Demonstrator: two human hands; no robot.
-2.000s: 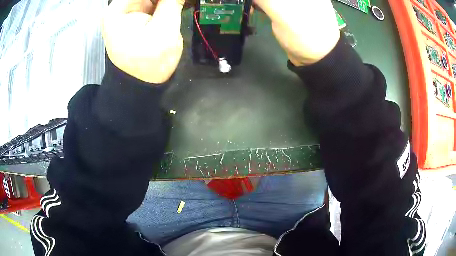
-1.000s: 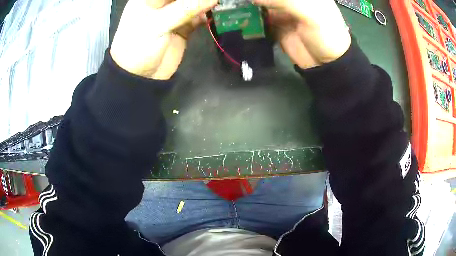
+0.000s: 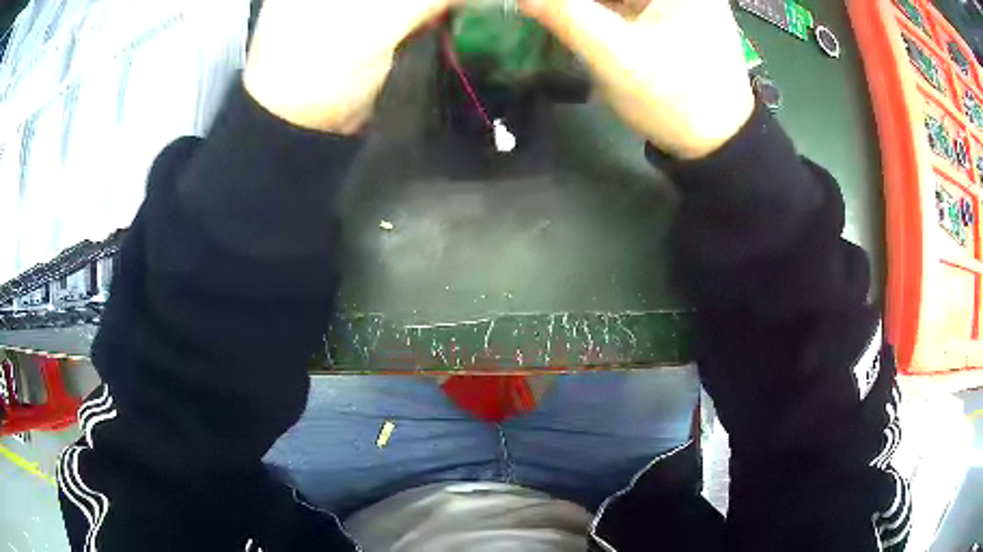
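Note:
A green circuit board [image 3: 498, 41], blurred, lies in or on a black housing [image 3: 474, 121] at the top middle. A thin red wire [image 3: 466, 81] runs from the board's left side down to a small white connector [image 3: 503, 135]. My left hand [image 3: 329, 54] holds the device from the left and my right hand [image 3: 658, 65] from the right. The fingers of both hands are partly cut off by the top edge.
An orange-red tray [image 3: 897, 216] with green boards stands at the right. Another board [image 3: 778, 13] and round speakers [image 3: 827, 41] lie beside it. A white sheet [image 3: 119, 119] covers black housings [image 3: 65, 275] at the left. A small yellowish bit [image 3: 386, 225] lies on the green bench [image 3: 474, 259].
The device shifts right, then slightly back left, with both hands staying around it. The dangling connector has moved with it. The board is now more blurred.

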